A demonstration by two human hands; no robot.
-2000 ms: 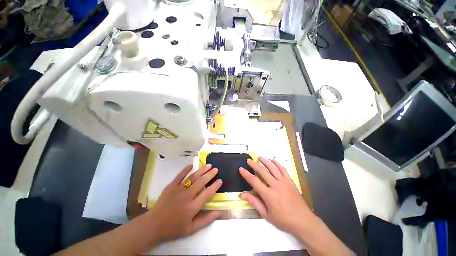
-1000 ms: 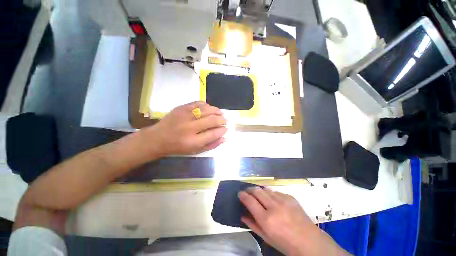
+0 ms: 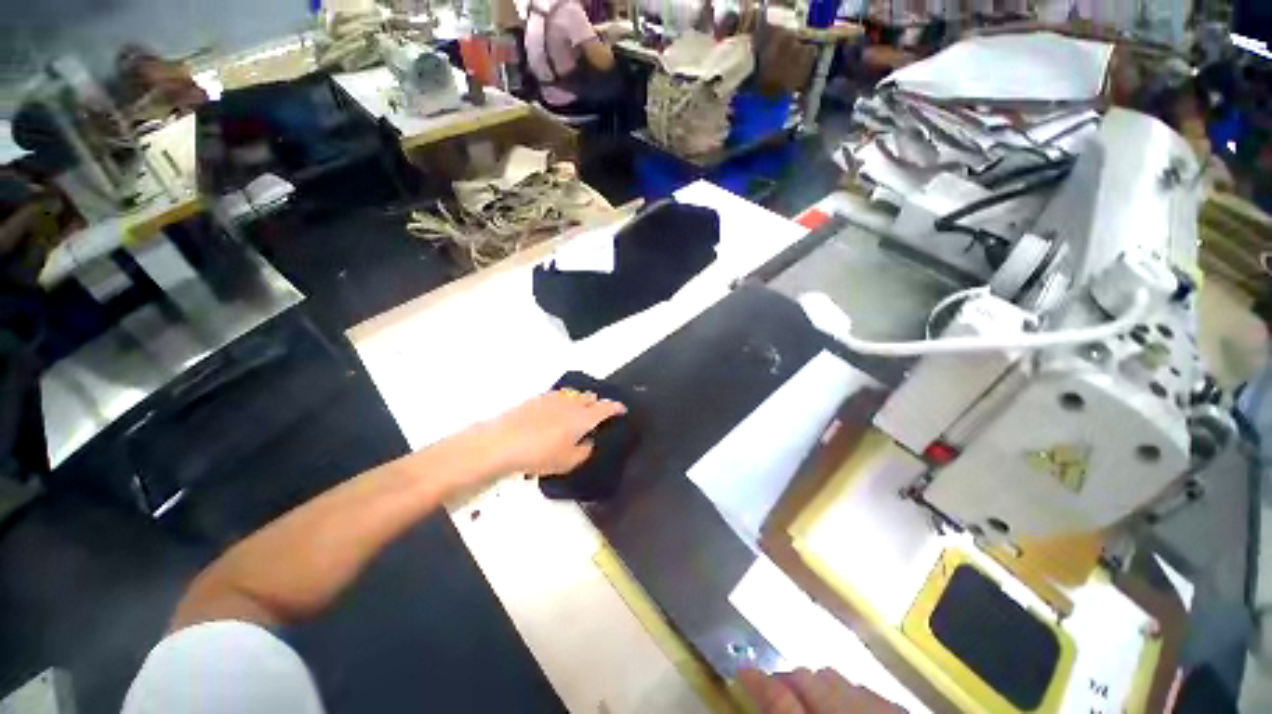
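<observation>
The template (image 3: 781, 541), a brown-bordered frame, lies on the dark machine bed. A black rounded piece (image 3: 995, 635) sits in its yellow-edged window. My left hand (image 3: 565, 430) lies on the dark fabric pieces (image 3: 589, 474) left of the machine, fingers over their top; whether it grips one is unclear. My right hand (image 3: 816, 690) shows only partly at the bottom edge, near the front of the bed, and what it holds is hidden. The white machine head (image 3: 1060, 460) stands over the template's far side.
A black fabric pile (image 3: 642, 268) with a pale patch lies on the white table beyond my left hand. A white sheet (image 3: 781, 433) lies beside the template. A white curved tube (image 3: 963, 345) runs along the head. A seated person (image 3: 565, 56) is far behind.
The view has swung left. My left hand has moved from the template's front edge to the left stack. My right hand is now mostly out of view; the piece under it no longer shows.
</observation>
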